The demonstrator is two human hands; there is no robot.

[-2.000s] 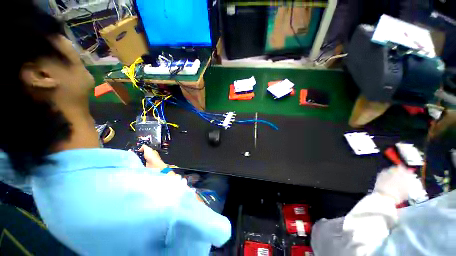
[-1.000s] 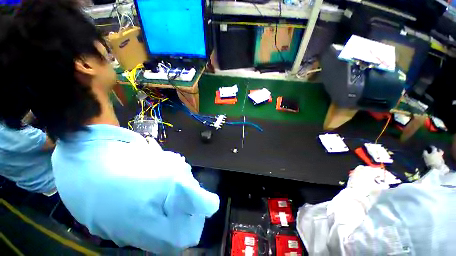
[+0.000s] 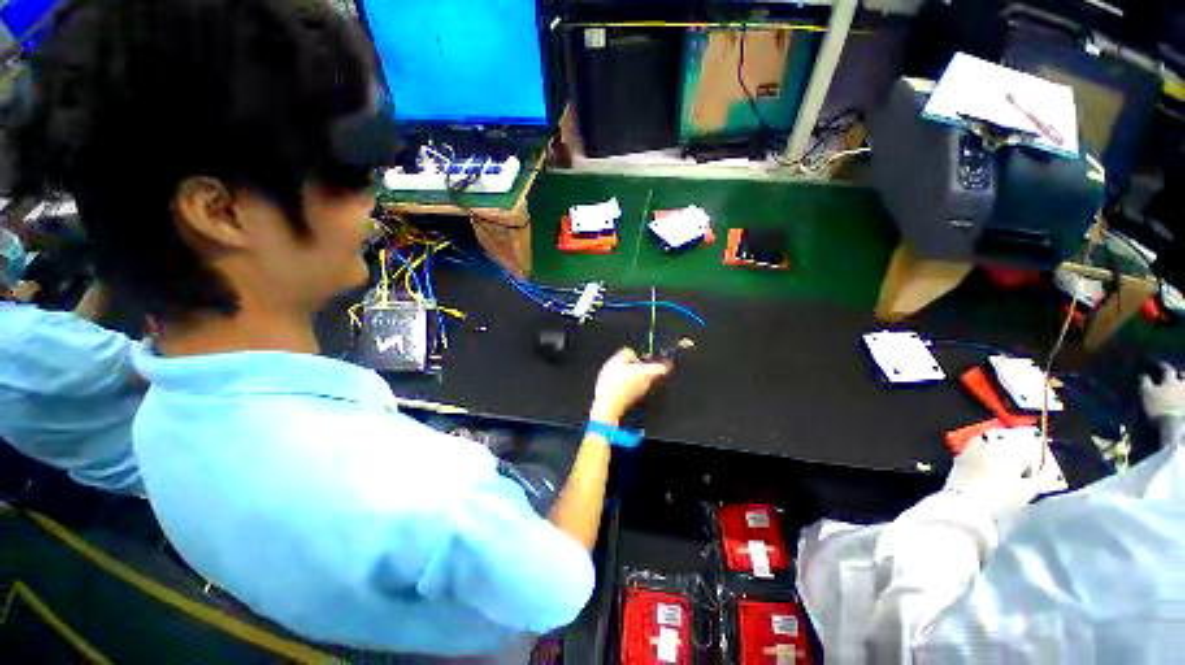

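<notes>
Neither of my hands is in view. Nearest in front, below the bench edge, a black bin (image 3: 699, 600) holds several packed red units (image 3: 754, 535) with white labels. On the black bench top (image 3: 767, 390), a white unit (image 3: 903, 356) lies alone at the right. Another white unit (image 3: 1027, 382) lies by red holders (image 3: 994, 390). On the green mat (image 3: 832, 208), two white units (image 3: 680, 226) rest on red holders and a dark unit (image 3: 760, 246) lies on a third. A silver unit (image 3: 395, 333) with cables is at the left.
A seated person in light blue (image 3: 338, 507) fills the left, one hand (image 3: 630, 383) holding a small dark item over the bench. A person in white (image 3: 988, 572) with gloved hands works at the right. A monitor (image 3: 458, 65), dark printer-like machine (image 3: 962, 195) and white manifold (image 3: 587, 301) are on the bench.
The person in light blue has turned and reached out over the bench with a small item. The gloved hand at the right has shifted beside the red holders. The view has moved slightly.
</notes>
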